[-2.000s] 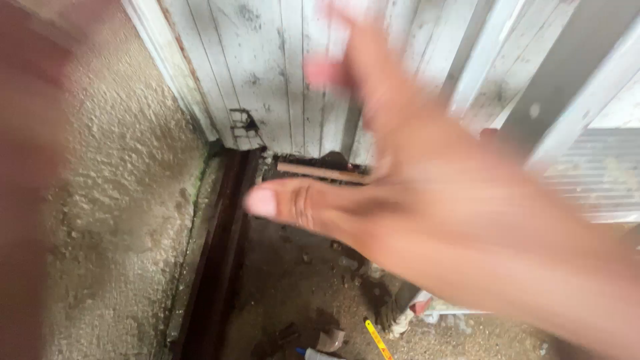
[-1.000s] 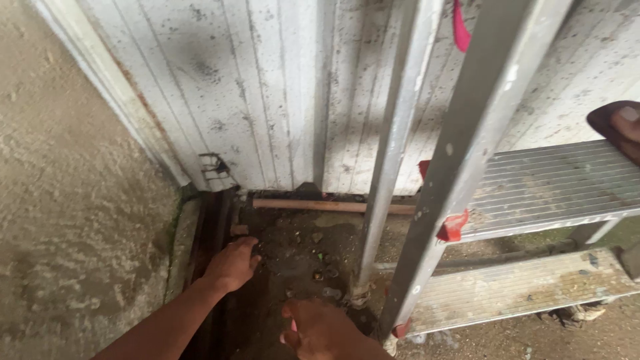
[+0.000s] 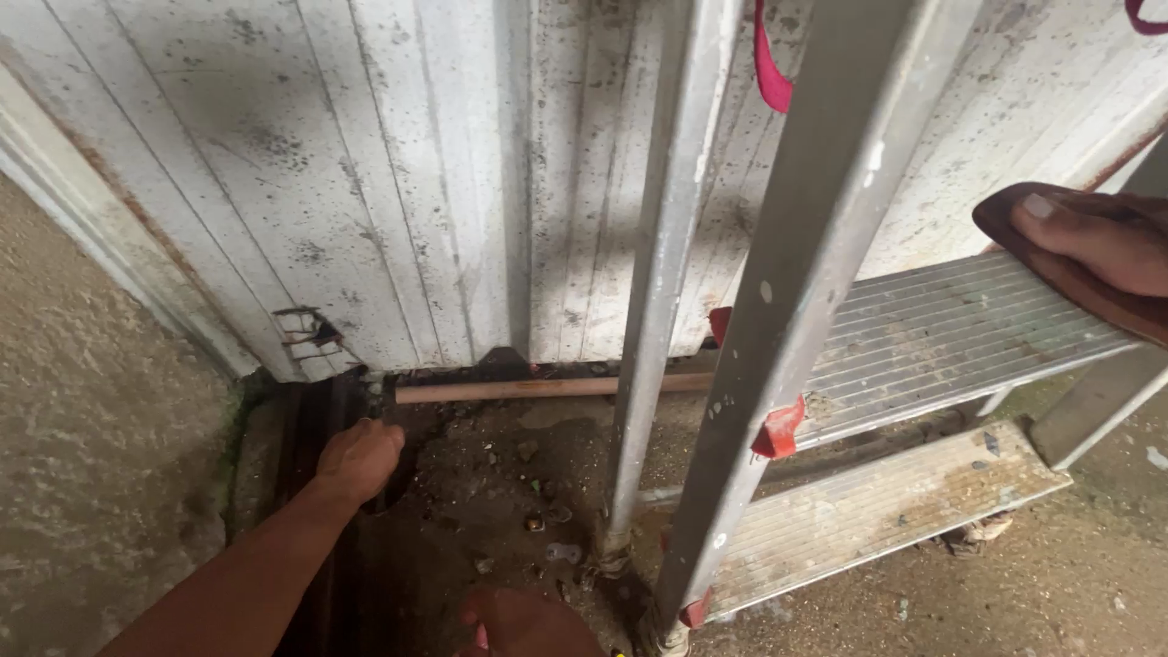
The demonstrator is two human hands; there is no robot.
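Note:
My left hand (image 3: pixel 363 456), fingers curled downward, is at the edge of a dark narrow channel (image 3: pixel 315 438) beside the textured wall. Its fingertips are hidden, so I cannot tell whether it grips anything. My right hand (image 3: pixel 529 625) is low at the bottom edge of the view, over the dirty floor, partly cut off and dim; its hold is unclear. A long pinkish-brown bar (image 3: pixel 547 388) lies on the floor along the foot of the white metal panel (image 3: pixel 438 201), just beyond my left hand. Small debris (image 3: pixel 534 523) is scattered between the hands and the bar.
A metal stepladder (image 3: pixel 785 274) stands at the right, with ribbed steps (image 3: pixel 958 328) and red pieces (image 3: pixel 780 431) on its frame. A foot in a brown sandal (image 3: pixel 1086 237) rests on the upper visible step. The rough wall (image 3: pixel 100 438) closes off the left. The panel has a broken corner (image 3: pixel 310 333).
Two seconds ago a blurred hand was large before the camera; by one second ago both hands were low near the floor. My left hand has stayed by the channel since then.

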